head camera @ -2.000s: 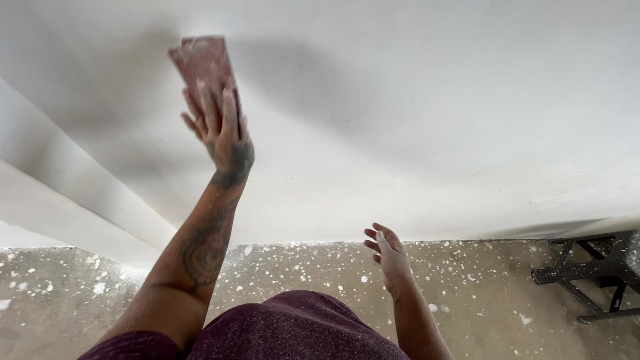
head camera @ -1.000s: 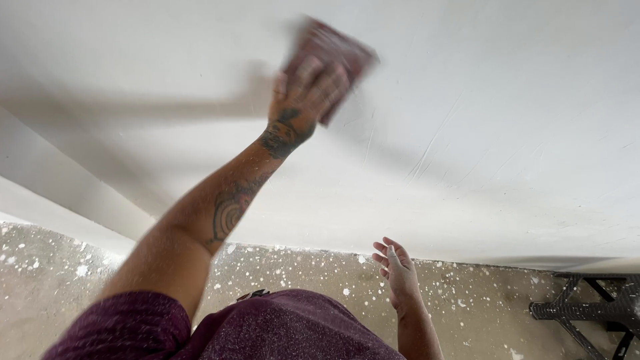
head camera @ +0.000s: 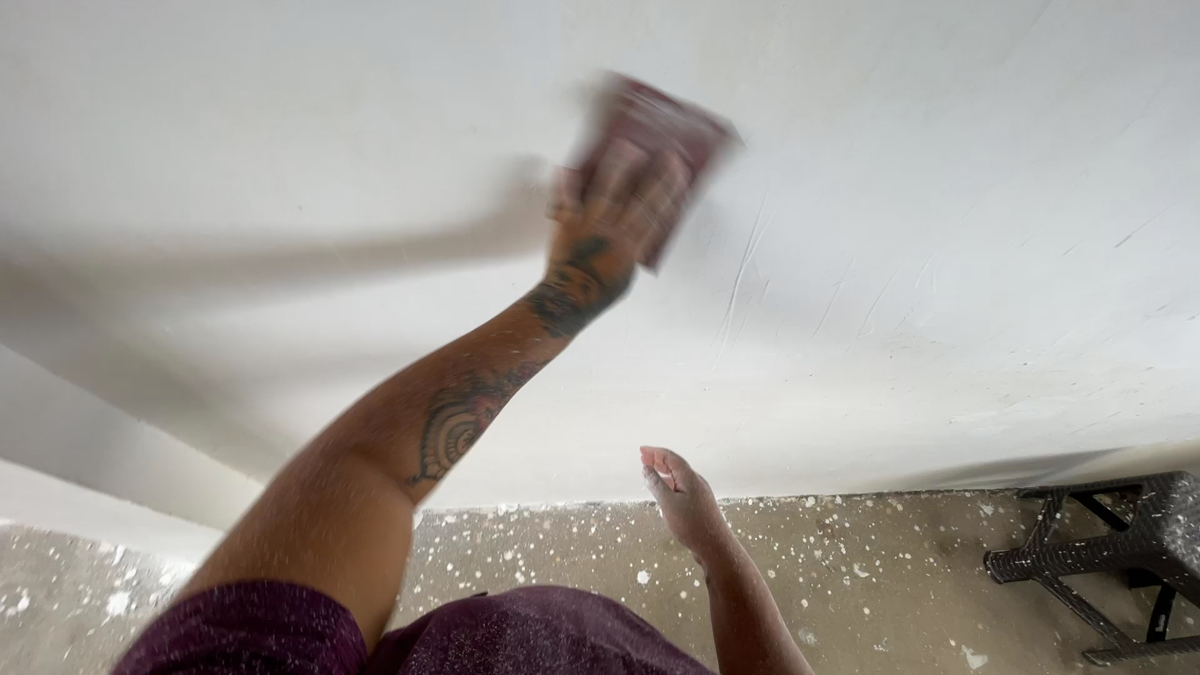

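Note:
Raised against the white wall (head camera: 375,169), my left hand (head camera: 609,211) presses a reddish-brown sheet of sandpaper (head camera: 670,122) flat under its fingers; both are blurred. The sheet sticks out past my fingertips, and whether a block backs it cannot be seen. Fine scratch lines mark the wall to the right of the sheet. Lower down, near the foot of the wall, my right hand (head camera: 677,483) holds nothing, its fingers loosely bent and dusted white.
A black plastic stool (head camera: 1097,553) with white specks lies or stands at the lower right, close to the wall. White spatters cover the grey-brown floor (head camera: 872,581). On the left, a pale ledge or wall corner (head camera: 112,450) juts out.
My left hand has moved right across the wall with the sandpaper since the earliest frame. The right hand stays low, its fingers now less spread.

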